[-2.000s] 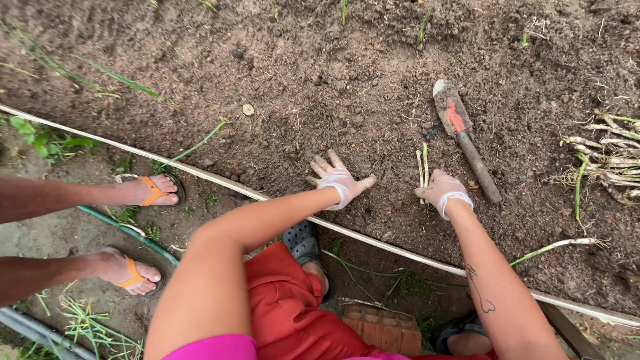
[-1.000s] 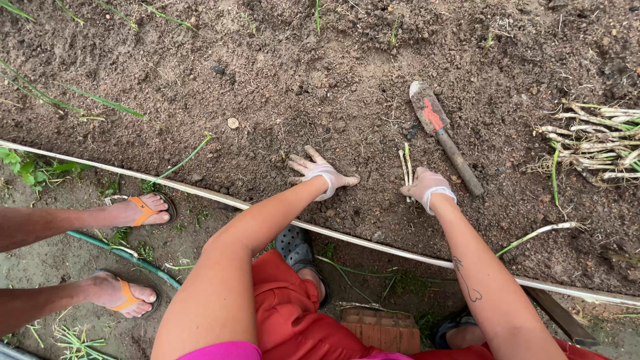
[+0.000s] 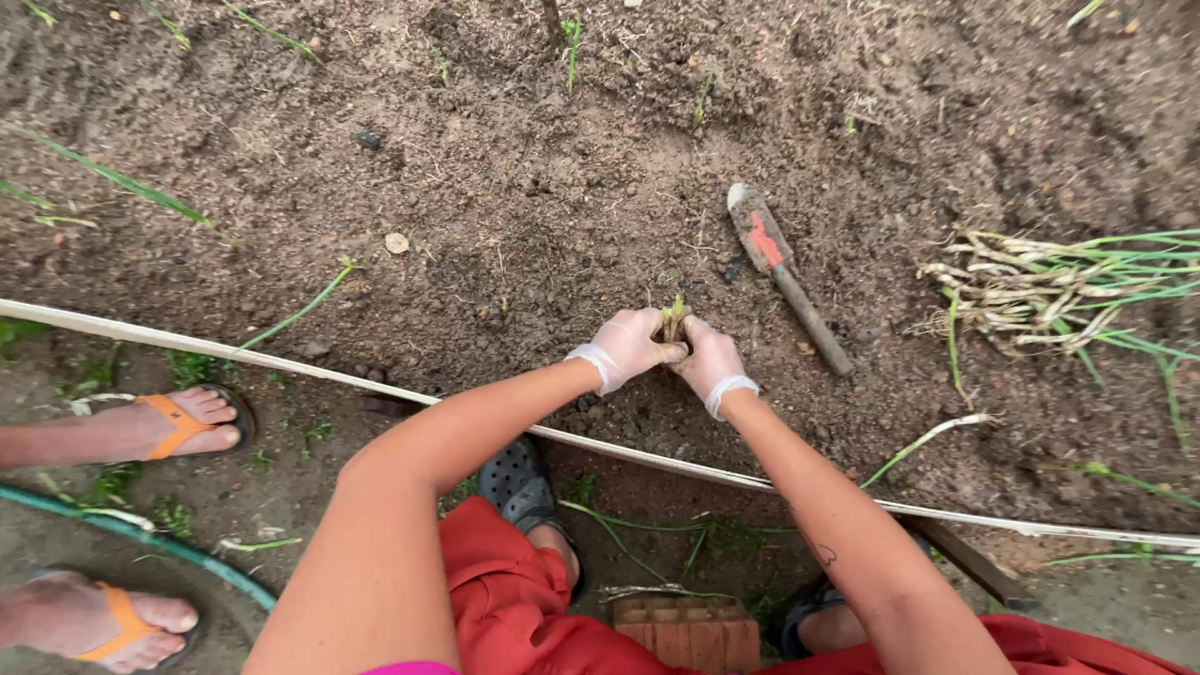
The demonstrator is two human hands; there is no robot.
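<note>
Both hands wear thin clear gloves and meet at the soil just beyond the bed's edging. Between them stand short cut green onion stems (image 3: 673,319), their lower ends hidden by fingers and soil. My left hand (image 3: 633,347) presses in from the left side, my right hand (image 3: 708,358) from the right, thumbs close together; whether either one grips the stems is not clear. A hand trowel (image 3: 787,277) with a worn red patch lies on the soil to the right of my hands. Farther right rests a pile of green onions (image 3: 1050,286) with pale roots.
A pale edging strip (image 3: 647,457) crosses the view. One loose green onion (image 3: 928,445) lies near it at the right. Another person's sandaled feet (image 3: 192,422) and a green hose (image 3: 178,548) are at the left. A hollow brick (image 3: 689,633) sits below, by my shoes.
My left hand, spread on the soil before, has moved right to meet my right hand. The stems, earlier beside my right hand, now stand between both hands.
</note>
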